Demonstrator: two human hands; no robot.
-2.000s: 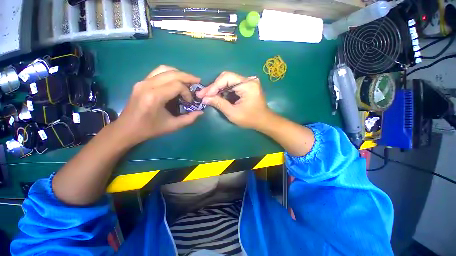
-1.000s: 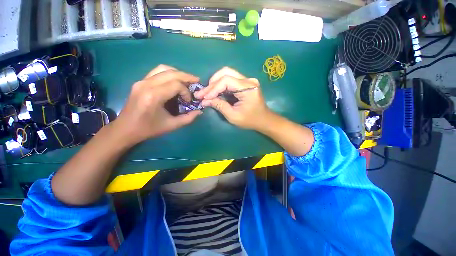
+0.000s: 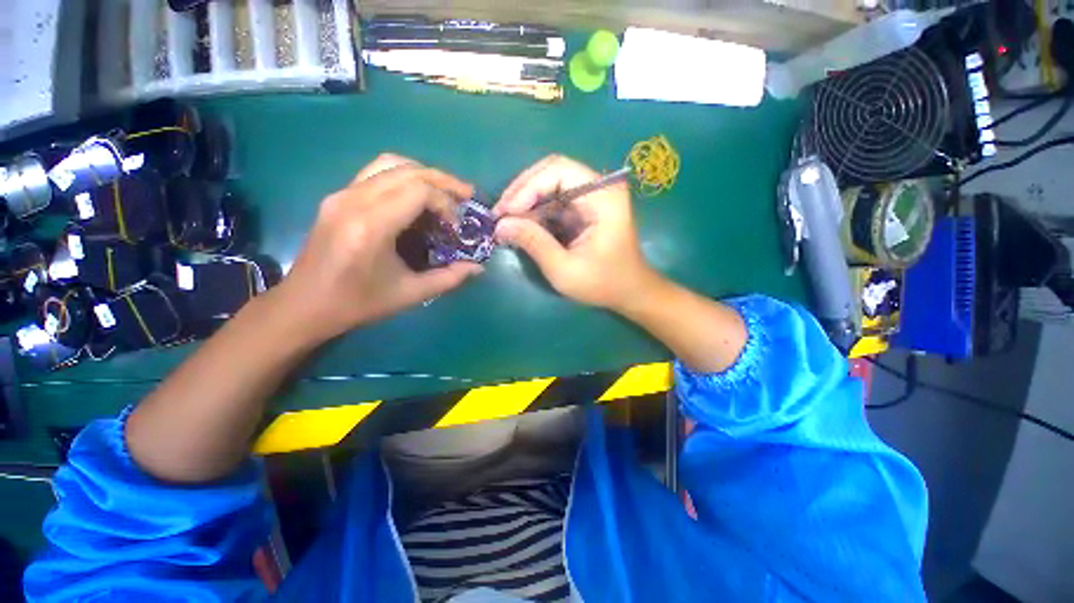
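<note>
A small watch-like unit with a round circuit board (image 3: 469,233), black and silver, is held over the green mat (image 3: 471,333). My left hand (image 3: 371,242) grips it from the left between thumb and fingers. My right hand (image 3: 577,230) is at the unit's right side, with its fingertips at the board's edge. It holds thin metal tweezers (image 3: 597,184), whose rear end points up and to the right. The tweezers' tips and the fine details of the board are too small or hidden to tell.
Black housings (image 3: 124,263) with white tags are piled left. A divided parts tray (image 3: 242,47) stands back left, with slim tools (image 3: 465,53) beside it. Yellow rubber bands (image 3: 654,165) lie behind my right hand. A fan (image 3: 877,112), grey cylinder (image 3: 817,236), reel (image 3: 901,220) and blue box (image 3: 936,283) stand right.
My right fingers have drawn back slightly to the right, showing more of the round board. The tweezers now stick out further up and to the right. My left hand still holds the unit.
</note>
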